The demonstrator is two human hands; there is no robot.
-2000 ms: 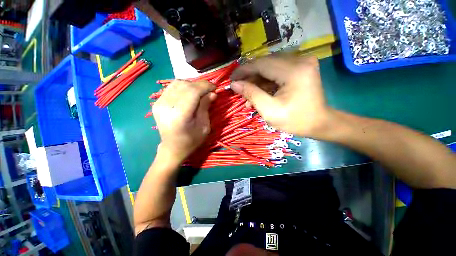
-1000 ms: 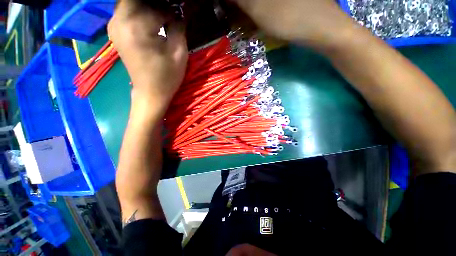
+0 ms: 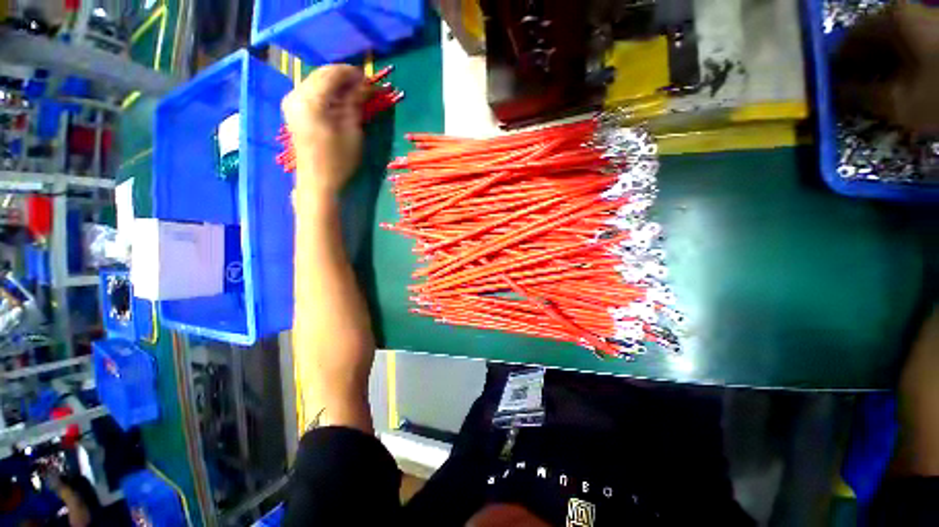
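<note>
My left hand is on the small bundle of unterminated red leads at the left of the bench. Its fingers are curled over the wires; the fingertips are hidden, so I cannot tell if it grips one. My right hand is a dark shape over the silver ring terminals in the blue terminal tray, cut off by the right edge; its fingers are not clear. A large pile of terminated red leads lies mid-bench, silver eyes to the right.
The crimping machine stands behind the pile, on a pale base with yellow edges. A small blue bin is at the back left. A blue supply bin holds a white box at the left.
My hands have left the machine area and moved apart: the left to the bundle at the left, the right to the terminal tray. The view has shifted, and the whole pile shows uncovered.
</note>
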